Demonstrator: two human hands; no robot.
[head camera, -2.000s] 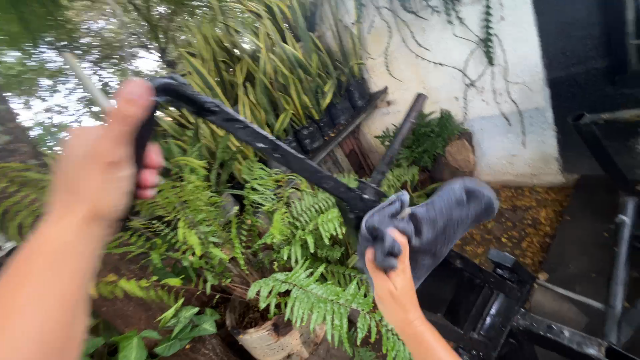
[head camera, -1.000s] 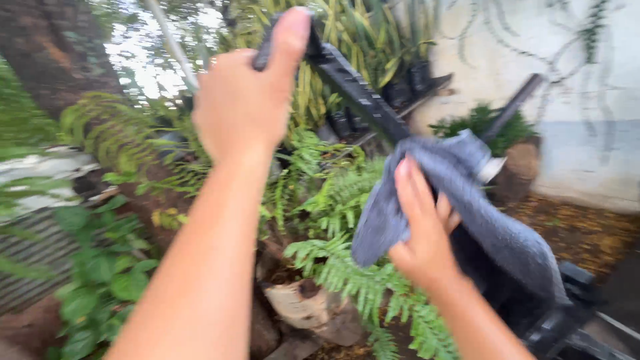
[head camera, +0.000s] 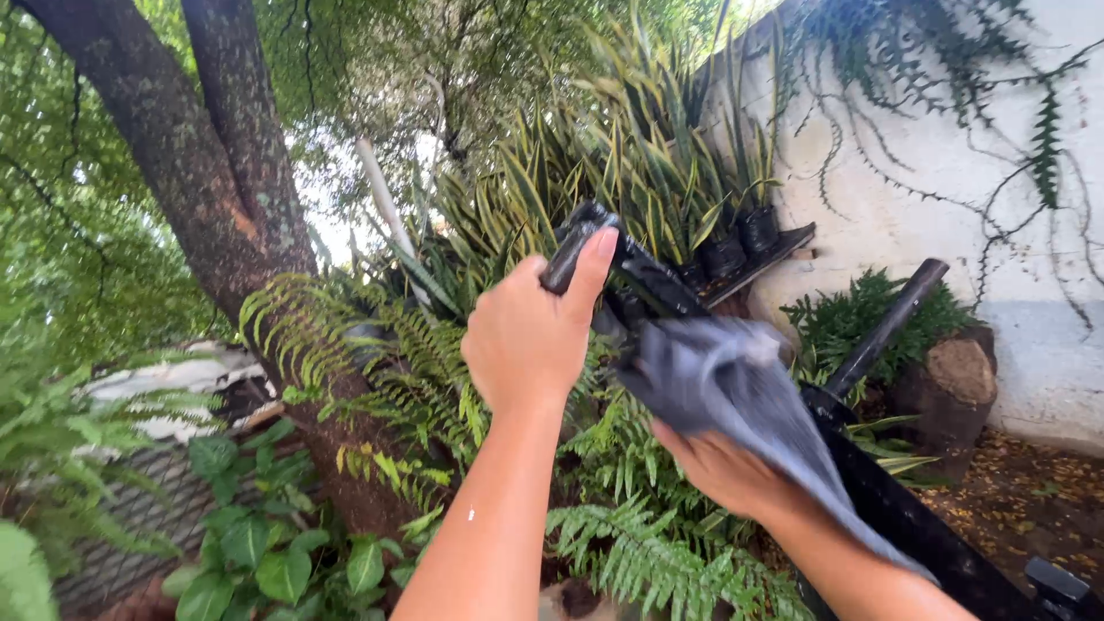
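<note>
My left hand (head camera: 535, 332) grips the end piece of a black metal frame (head camera: 914, 509), its thumb lying along the bar. The frame slopes from that end down to the lower right. My right hand (head camera: 724, 470) holds a grey-blue cloth (head camera: 742, 379) wrapped over the bar, a short way below my left hand. The cloth is blurred and its loose end hangs along my right forearm. Most of my right fingers are hidden under it. A round black tube (head camera: 893, 323) sticks up from the frame at the right.
Fern fronds (head camera: 673, 552) lie beneath the frame. Snake plants in black bags (head camera: 759, 228) stand on a plank (head camera: 768, 263) behind. A tree trunk (head camera: 233, 172) rises at left, a cut log (head camera: 953, 379) at right, before a white wall (head camera: 1026, 345).
The cloth in my right hand has moved up the bar, nearer my left hand. My left hand still grips the frame's end. The view has turned to the left.
</note>
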